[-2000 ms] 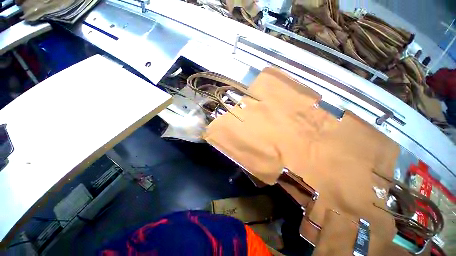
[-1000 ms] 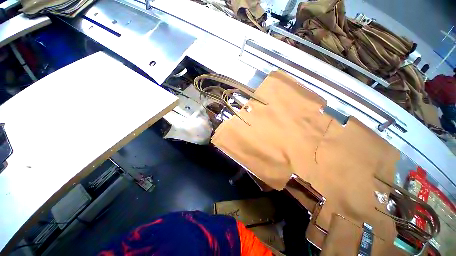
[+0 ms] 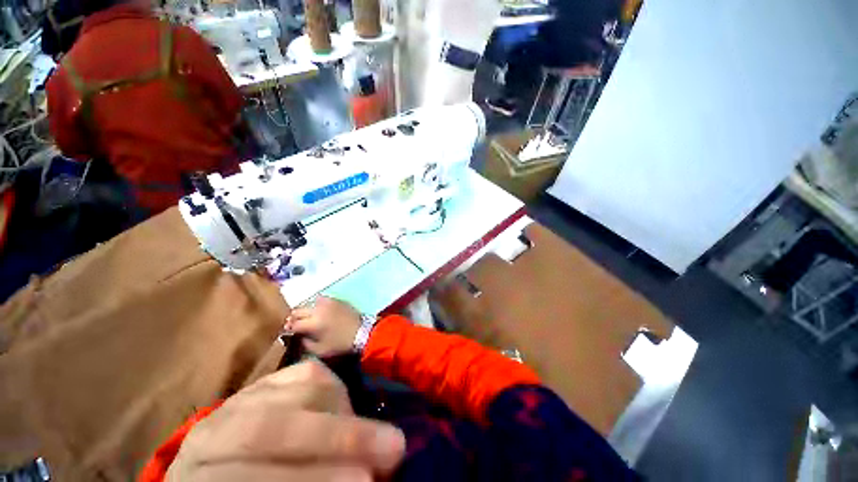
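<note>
A large tan panel (image 3: 141, 320) spreads over the left side, its upper edge by the needle end of the white sewing machine (image 3: 348, 184). My right hand (image 3: 325, 326), in an orange cuff, pinches the panel's edge just in front of the machine bed. My left hand (image 3: 282, 424) is large and close to the camera at the bottom, fingers bent and pointing right. Whether it holds anything is hidden. The presser foot area is small and unclear.
The pale green machine table (image 3: 372, 281) has a red-brown edge. Another tan panel with notches and white backing (image 3: 564, 315) lies right of my right arm. A person in a red-brown top (image 3: 141, 94) is at the upper left. Thread cones (image 3: 318, 26) stand behind the machine. A large pale board (image 3: 706, 113) is at right.
The view has swung from the side surface with panels and handles to the sewing machine. Both my hands are now in view, my right one gripping the panel's edge.
</note>
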